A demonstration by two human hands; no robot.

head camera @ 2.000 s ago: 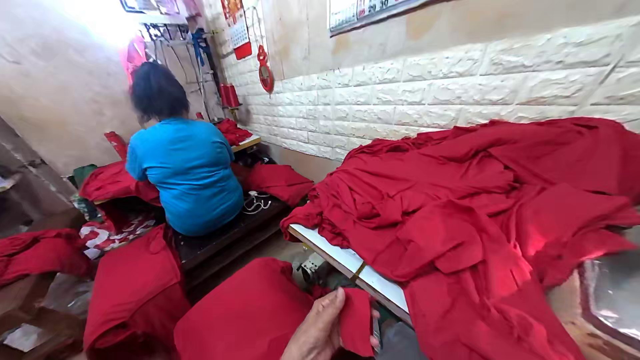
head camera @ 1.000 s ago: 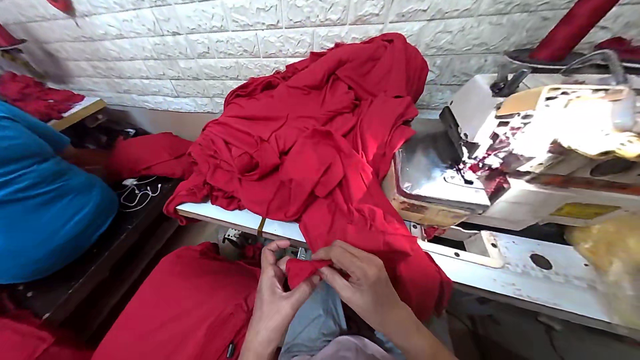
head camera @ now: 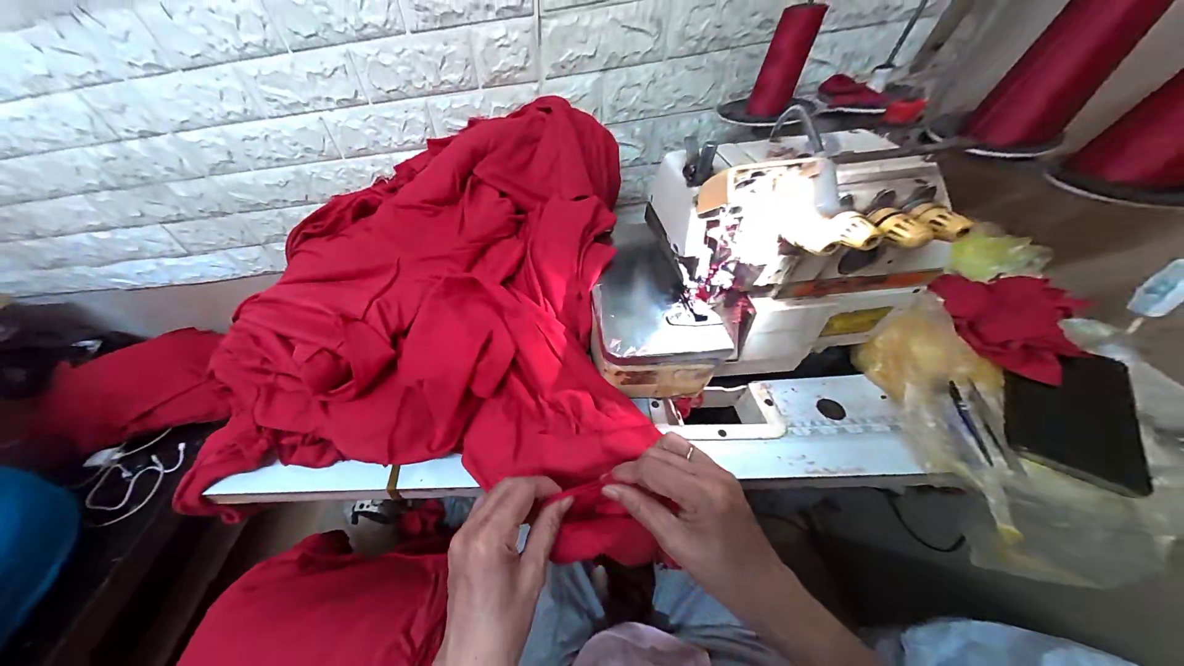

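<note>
A big heap of red fabric (head camera: 435, 305) lies on the white sewing table, one part of it hanging over the front edge to my lap. My left hand (head camera: 504, 546) pinches a folded edge of red cloth between thumb and fingers. Close beside it, my right hand (head camera: 689, 499), with a ring on one finger, pinches the same edge. The overlock sewing machine (head camera: 786, 231) stands behind and to the right of my hands, its metal plate (head camera: 647, 305) touching or very near the heap. More red cloth (head camera: 324, 610) is piled low at the left, beside my lap.
Red thread cones (head camera: 786, 60) stand behind the machine and at the upper right. On the table's right lie a plastic bag (head camera: 934, 370), pens, a dark flat object (head camera: 1078, 421) and a red scrap (head camera: 1008, 319). A white cable (head camera: 139, 486) and part of a co-worker's blue sleeve (head camera: 37, 546) are at left.
The view has swung far to the right, onto the machine. Two seconds ago only one hand showed, holding a small red piece; now both hands pinch red cloth at the table's front edge.
</note>
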